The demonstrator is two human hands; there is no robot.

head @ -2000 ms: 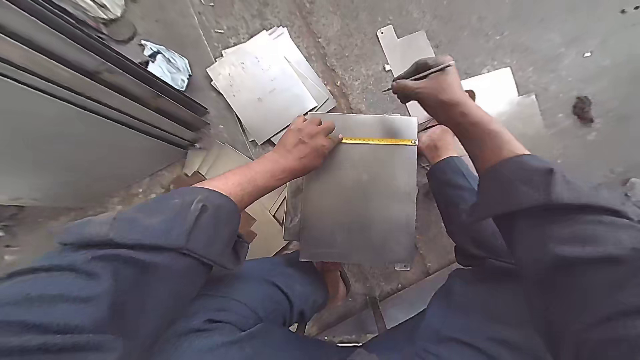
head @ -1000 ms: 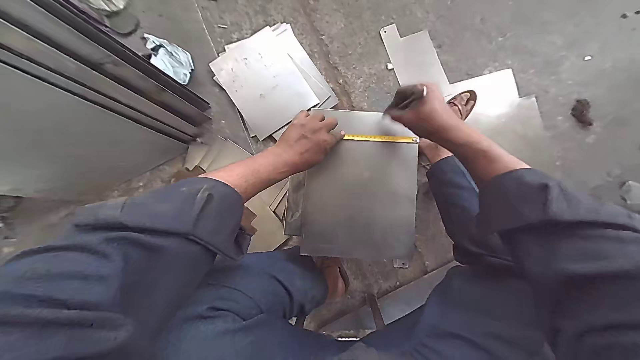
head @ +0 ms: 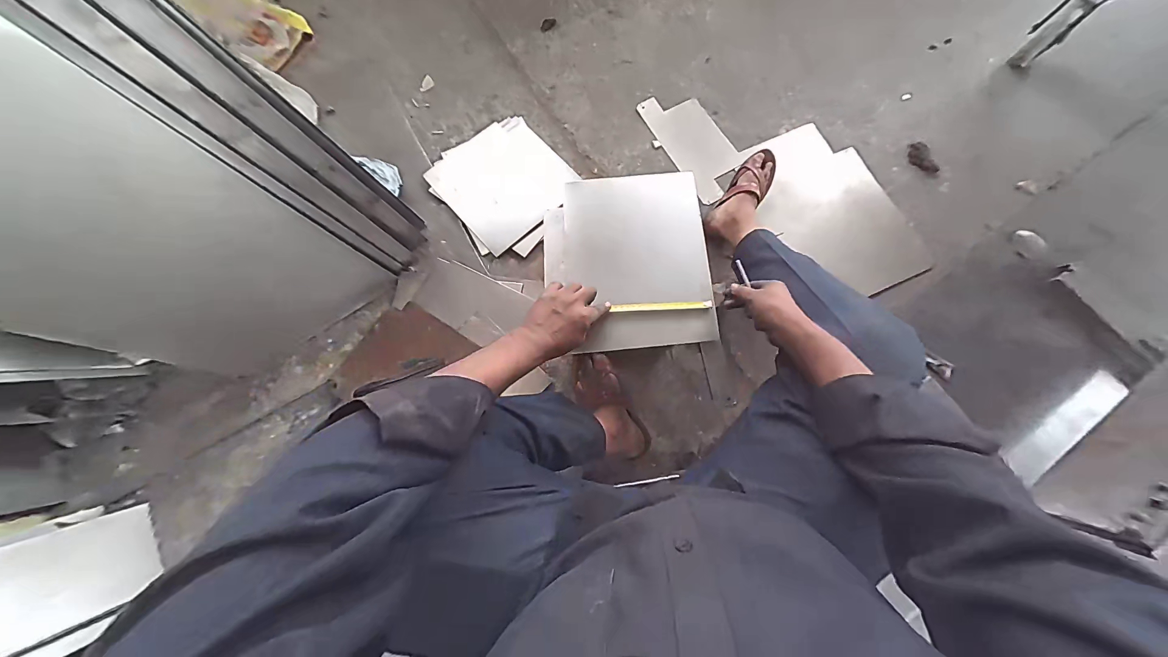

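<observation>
A rectangular sheet-metal plate (head: 634, 237) lies between my feet, over another plate whose edge shows at its left. Across its near part runs the yellow blade of a tape measure (head: 659, 307). My left hand (head: 568, 319) holds the blade's left end against the plate; any tape case is hidden in or under that hand. Just off the plate's right edge, my right hand (head: 765, 303) grips a thin pen-like marking tool (head: 742, 272) that points up and away. The tape's free end lies near the right edge, close to my right fingertips.
Stacked metal sheets (head: 502, 187) lie beyond the plate at the left. A notched sheet piece (head: 689, 137) and larger sheets (head: 849, 219) lie by my sandalled right foot (head: 748, 192). Tall panels (head: 182, 210) stand at the left. Offcuts (head: 465, 292) lie beside my left hand.
Both hands and the tape have moved from the plate's far part to its near part. My right hand has gone from above the plate to beside its right edge. The view has shifted.
</observation>
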